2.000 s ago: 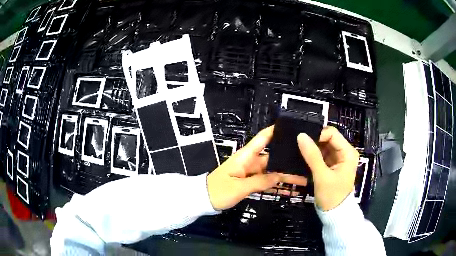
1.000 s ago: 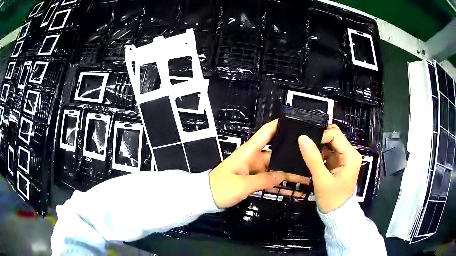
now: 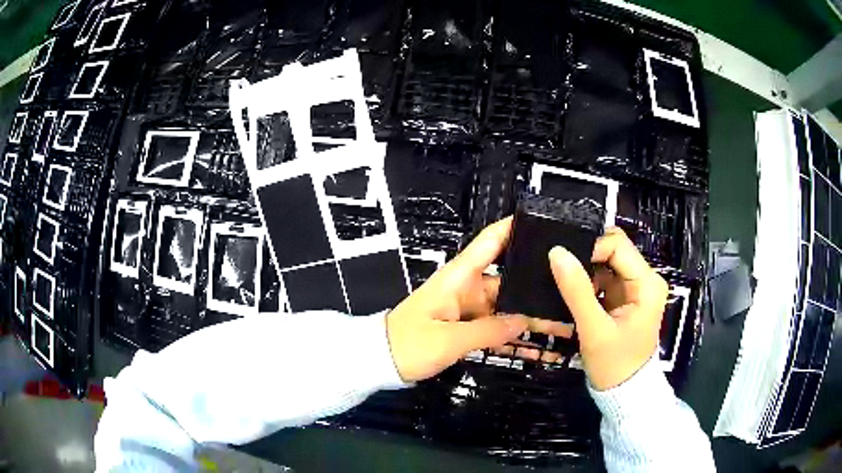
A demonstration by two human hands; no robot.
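A dark flat unit (image 3: 534,268) is held over the tray, right of the middle of the view. My left hand (image 3: 452,319) grips its left side and lower edge. My right hand (image 3: 609,309) holds its right side, with the thumb lying on the black face. Whether a separate black piece lies on the unit cannot be told. An adhesive sheet (image 3: 297,220) lies tilted on the tray left of my hands, with open windows in its upper part and black cells lower down. My left sleeve covers its lower end.
The glossy black blister tray (image 3: 434,175) holds white-bordered parts (image 3: 236,270). More such parts lie in pockets at the far left. A stack of sheets (image 3: 762,277) stands on the right, with a small grey scrap (image 3: 731,288) beside it. Something red (image 3: 55,389) shows at the lower left.
The view has shifted slightly since the first frame. Both hands keep nearly the same hold on the unit, and the right thumb stays on its face.
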